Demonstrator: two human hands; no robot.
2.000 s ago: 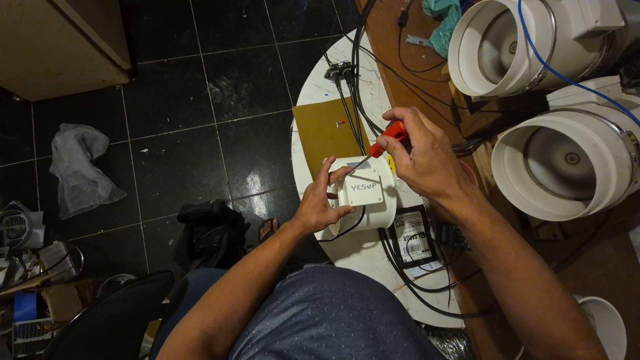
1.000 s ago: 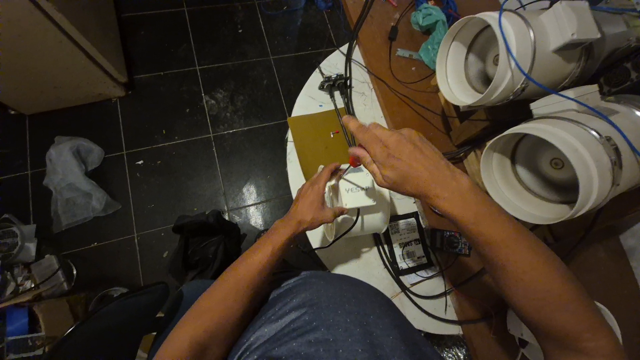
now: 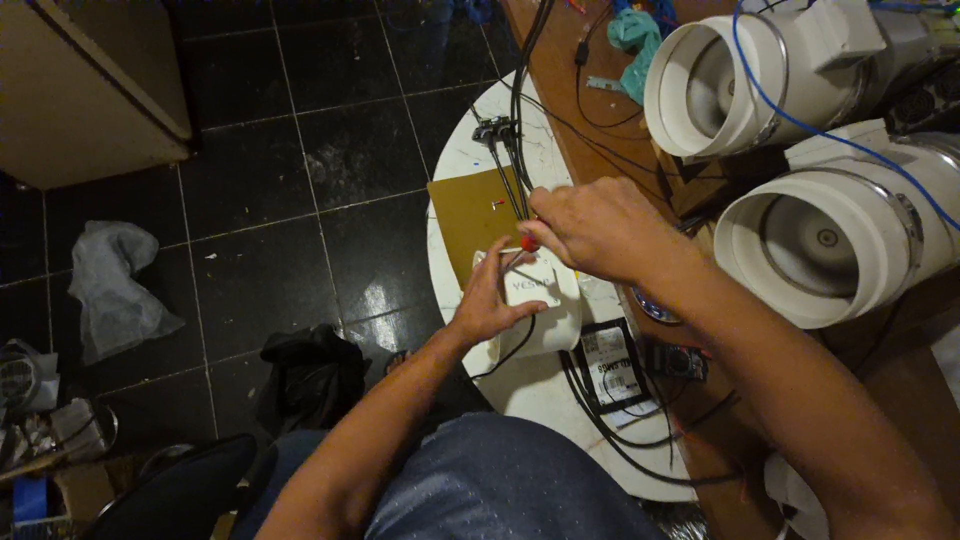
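A white plastic duct fan housing [image 3: 553, 324] with a square box cover [image 3: 531, 283] on top rests on the white table. My left hand [image 3: 489, 300] grips the box at its left side, thumb along the near edge. My right hand [image 3: 592, 225] is closed around a screwdriver with a red handle [image 3: 530, 242]; most of the handle is hidden in the fist. The shaft slants down to the left toward the far left part of the cover, and my left fingers hide part of that spot. A black cable [image 3: 517, 351] comes out of the housing.
A yellow-brown sheet [image 3: 469, 217] with small parts on it lies beyond the housing. Black cables [image 3: 517, 112] cross the marble-look tabletop [image 3: 450, 169]. Two large white duct fans [image 3: 724, 82] [image 3: 795, 247] stand on the wooden table at right. A labelled black package [image 3: 611, 364] lies nearby.
My right hand has come down over the red handle, which showed more fully two seconds ago. The screwdriver is steeper than it was then. My left hand stays at the box.
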